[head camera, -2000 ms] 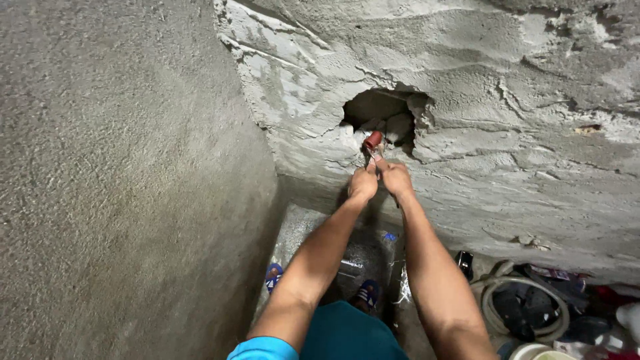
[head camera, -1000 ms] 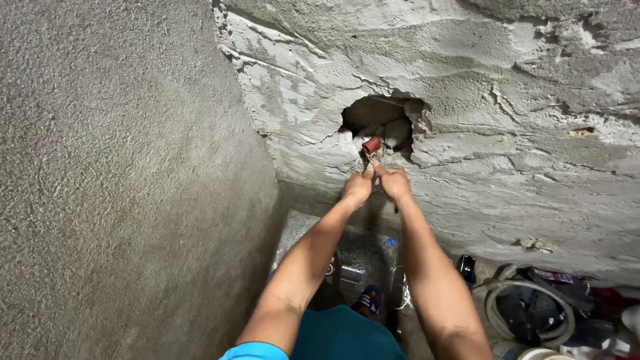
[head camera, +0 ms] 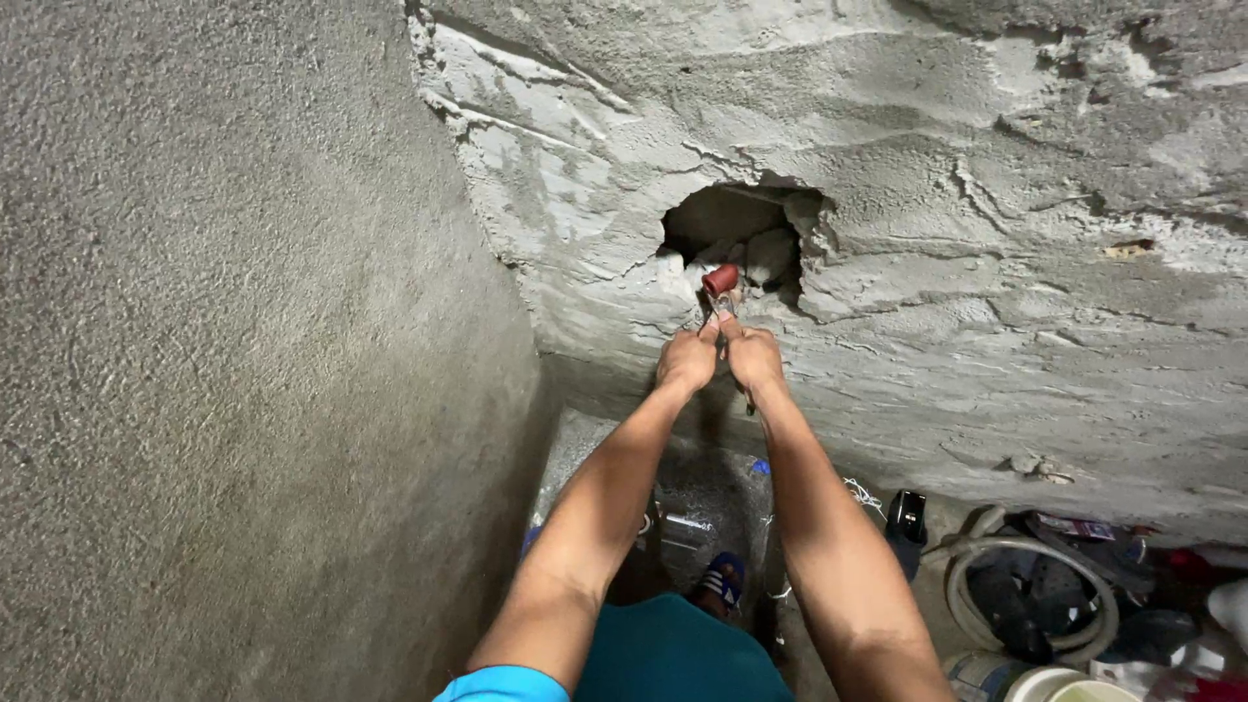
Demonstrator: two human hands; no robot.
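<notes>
Both my arms reach forward to the lower edge of a ragged hole [head camera: 733, 229] in a rough plastered wall. My left hand [head camera: 687, 359] and my right hand [head camera: 754, 356] meet side by side, closed around a metal hand tool [head camera: 723, 304] whose head lies against a red pipe fitting [head camera: 721, 280]. That fitting sits at the hole's bottom rim, with its round mouth towards me. A handle end pokes out below my right hand. The tool's exact kind cannot be made out, as my fingers hide much of it. Rubble lies inside the hole.
A second rough wall [head camera: 273, 370] rises close on the left. At the lower right lie a coiled hose [head camera: 1102, 624], dark bags, a black device [head camera: 908, 517] and white buckets [head camera: 1048, 685]. A foot in a blue striped sandal [head camera: 722, 580] stands on the wet floor below.
</notes>
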